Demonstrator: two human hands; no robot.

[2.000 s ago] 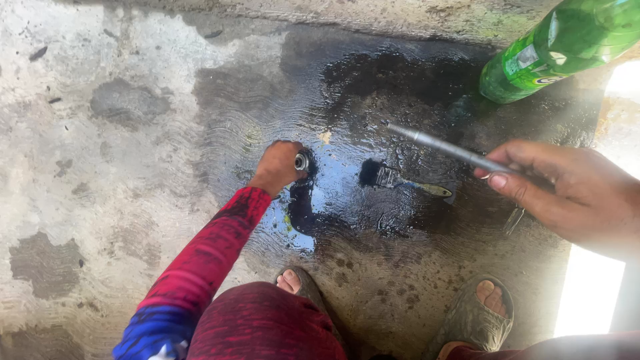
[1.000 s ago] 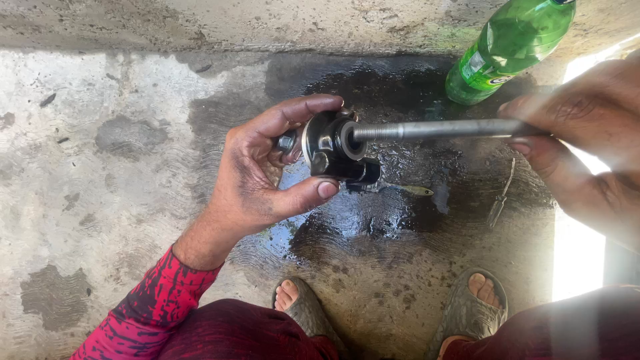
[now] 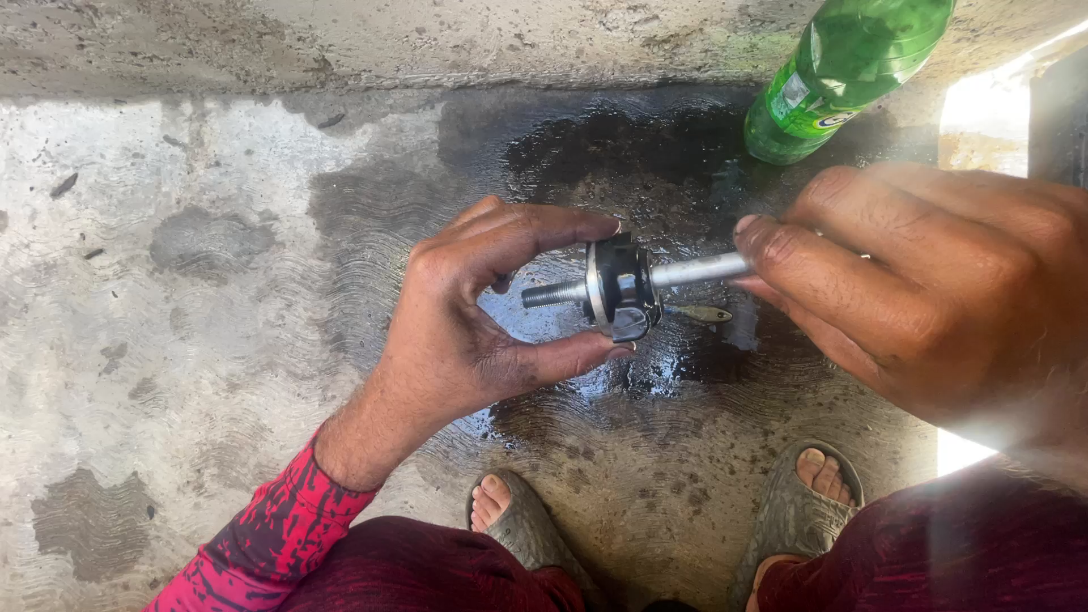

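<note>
My left hand (image 3: 489, 310) grips a black metal hub-like part (image 3: 627, 289) with a silver ring between thumb and fingertips. A metal rod (image 3: 697, 270) passes through the part's middle, and its threaded end (image 3: 552, 295) sticks out on the left, inside the curve of my left hand. The fingers of my right hand (image 3: 901, 280) are closed on the rod's other end, which they hide. Below and behind the part, the handle of a paintbrush (image 3: 704, 314) shows on the wet floor; its bristles are hidden.
A green plastic bottle (image 3: 799, 110) stands at the back right, by a concrete ledge (image 3: 382, 42). The concrete floor (image 3: 212, 357) has dark, shiny wet patches. My sandalled feet (image 3: 531, 518) rest at the bottom of the view.
My left hand, down at the wet floor two seconds ago, now holds the black part up. One second ago the rod's threaded tip was at its right face; now it sticks out on the left.
</note>
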